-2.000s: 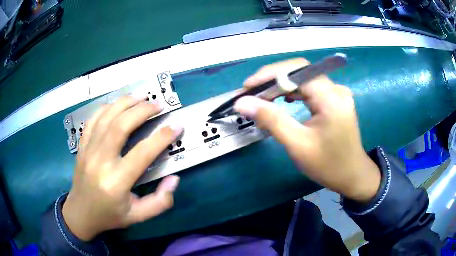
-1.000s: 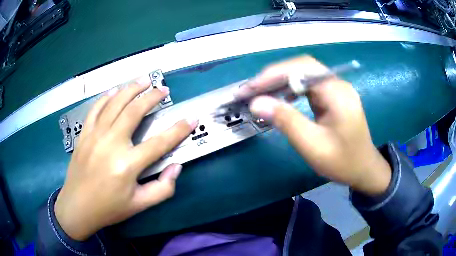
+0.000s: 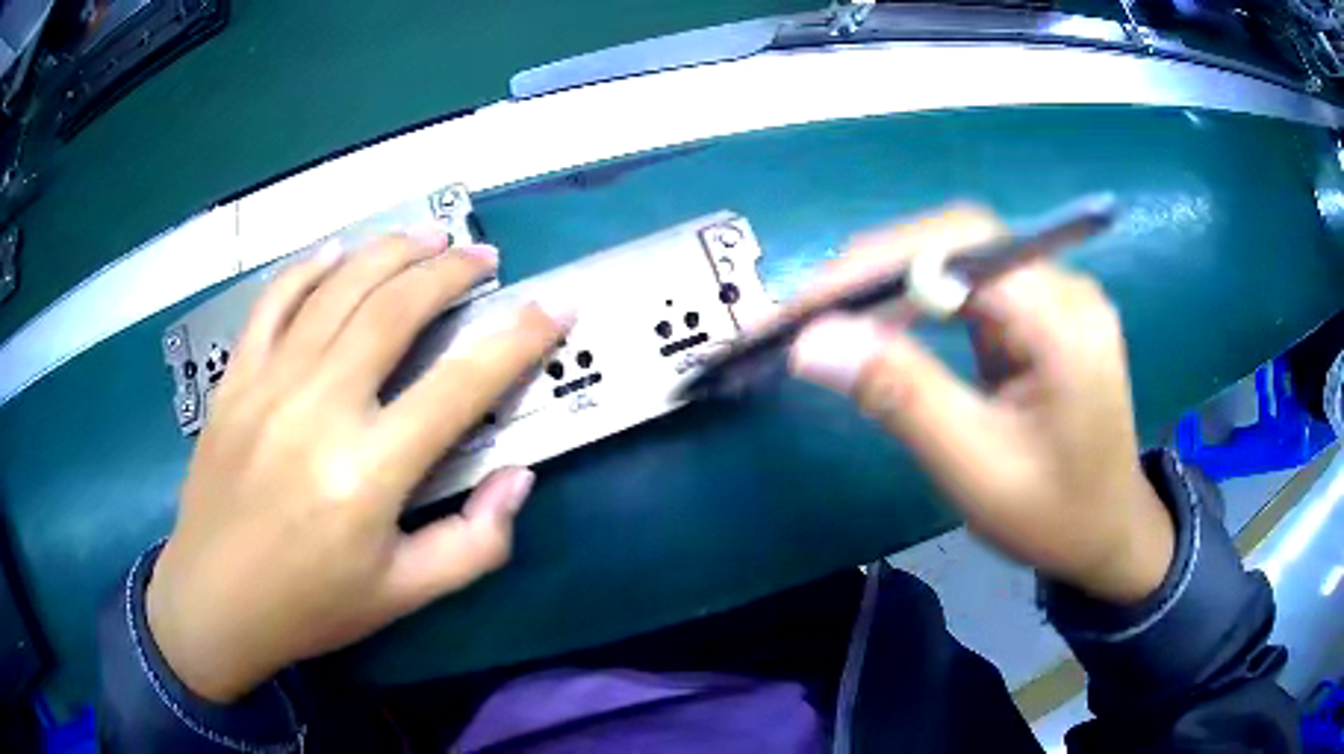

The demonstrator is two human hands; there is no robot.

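Note:
The front carrier fixture [image 3: 634, 317] is a silver plate with groups of round holes and dark slots, lying aslant on the green worktop. My left hand [image 3: 332, 442] lies spread over its left part, thumb at the near edge, index finger on its top. The rear carrier fixture [image 3: 196, 346] lies just behind, partly under my left fingers. My right hand [image 3: 1002, 398] holds the dark tweezers [image 3: 1017, 254], which are blurred. Their tips are at the front fixture's near edge, right of the middle. Whether the tips hold anything cannot be told.
A white edge strip [image 3: 339, 162] runs behind the fixtures. Beyond it are a guide rail [image 3: 649, 62] on the green surface and a dark fixture [image 3: 140, 59] at the far left. A blue object [image 3: 1231, 420] is at the right, below the worktop.
The tweezers and my right hand have moved right and towards me, uncovering the front fixture's right end. The front fixture sits slightly more to the left. My left hand stays spread on the fixtures.

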